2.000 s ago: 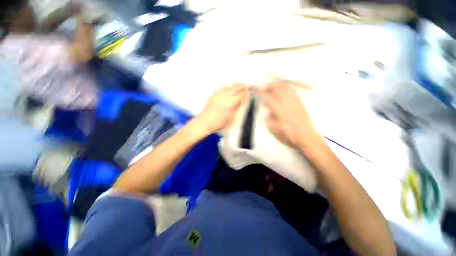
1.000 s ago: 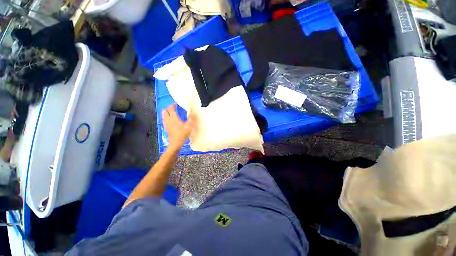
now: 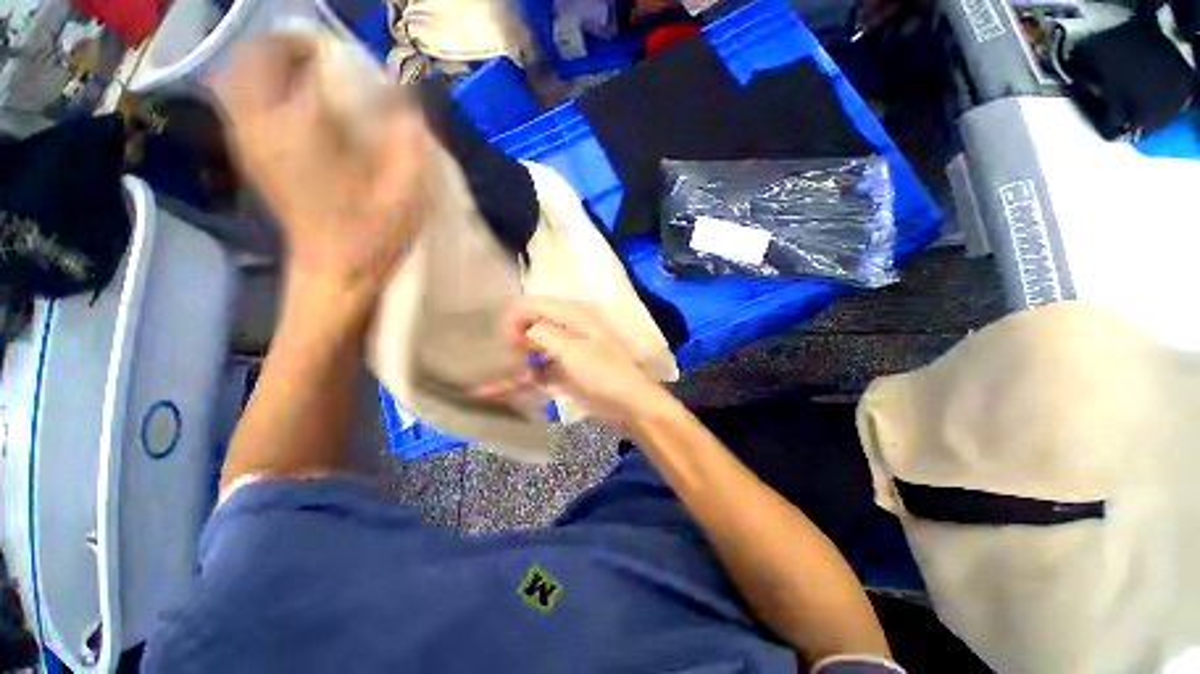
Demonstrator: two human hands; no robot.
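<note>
A cream fabric panel (image 3: 454, 310) hangs between my hands over the blue crate, with a black fabric piece (image 3: 487, 171) behind or along it. My left hand (image 3: 323, 165) is raised at the upper left, blurred, and holds the panel's upper end. My right hand (image 3: 573, 349) is lower, near the panel's lower right edge, with fingers bent; the fingertips are blurred at the cloth. Another cream panel (image 3: 592, 263) lies in the crate behind. A cream garment piece with a black strip (image 3: 1000, 506) hangs over the table edge at the right.
The blue crate (image 3: 776, 310) holds black cloth (image 3: 724, 112) and a clear bag of black parts with a white label (image 3: 776, 217). A white tub (image 3: 165, 395) stands at the left. The white machine table with a ruler-marked edge (image 3: 1033, 244) is at the right.
My left hand has risen from the crate with a cream panel lifted in it. My right hand has come into view at the cloth. The view has shifted slightly.
</note>
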